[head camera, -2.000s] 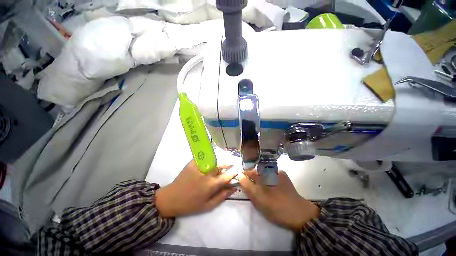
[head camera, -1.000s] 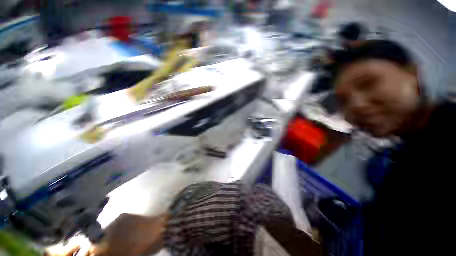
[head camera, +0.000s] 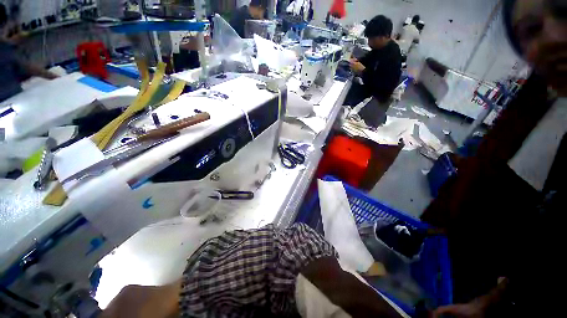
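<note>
My right hand (head camera: 142, 302) shows only as a wrist and part of its back at the bottom left, below the white sewing machine (head camera: 248, 146). Its fingers are cut off or too unclear to read, so I cannot see whether it holds anything. A checked sleeve covers that arm. My left hand is out of the picture. The machine has a black control panel (head camera: 205, 155), with a brown wooden-handled tool (head camera: 177, 126) and yellow-tan strips (head camera: 127, 112) on top.
Black scissors (head camera: 290, 156) and a slim black tool (head camera: 236, 195) lie on the table. Right of it stand a red container (head camera: 345, 159) and a blue basket (head camera: 440, 267) holding a white strip (head camera: 341, 217). A person in dark clothes (head camera: 497, 217) is close at the right; others work behind.
The view has swung right from the needle area, where both hands were together. My left hand has left the picture. The basket, the near person and the workshop now show.
</note>
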